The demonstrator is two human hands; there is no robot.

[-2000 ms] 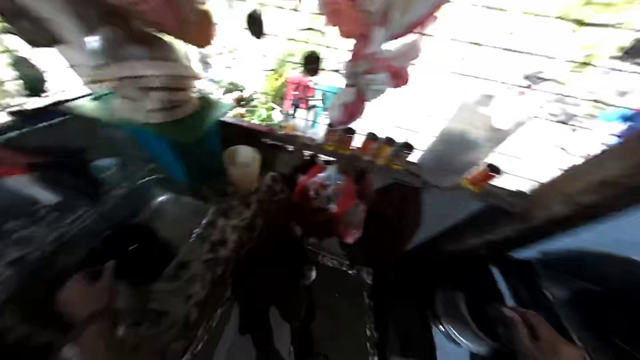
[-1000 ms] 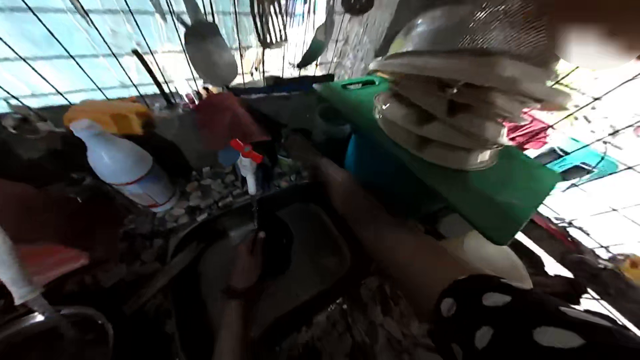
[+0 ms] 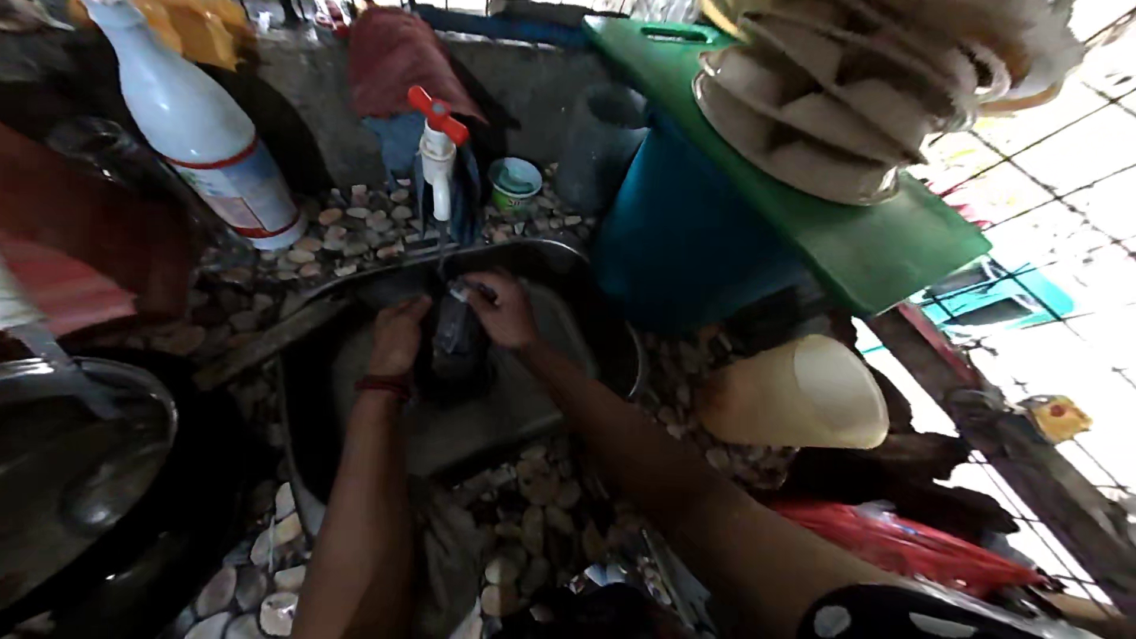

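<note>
Over a metal basin [image 3: 497, 426], both my hands are under a white plastic tap with a red handle [image 3: 437, 160]. My right hand [image 3: 504, 311] pinches the upper edge of a dark, wet object [image 3: 457, 333], perhaps a bag or cup; its kind is unclear. Alongside it, my left hand [image 3: 398, 337], with a red band at the wrist, rests against or close to the object's left side. Shadow hides whether its fingers grip it. A thin stream of water seems to fall from the spout onto the object.
A white bottle [image 3: 209, 133] stands at back left, a pot with a ladle [image 3: 98, 479] at left. Behind on the right, a green cutting board [image 3: 887, 253] bears stacked plates [image 3: 799, 124] above a teal bucket [image 3: 692, 231]. A cream plastic cup [image 3: 799, 395] lies on the pebbled counter.
The view has swung from the window ledge to the basin and come closer. My right arm, reaching beyond the basin's right rim one second ago, now has its hand below the tap.
</note>
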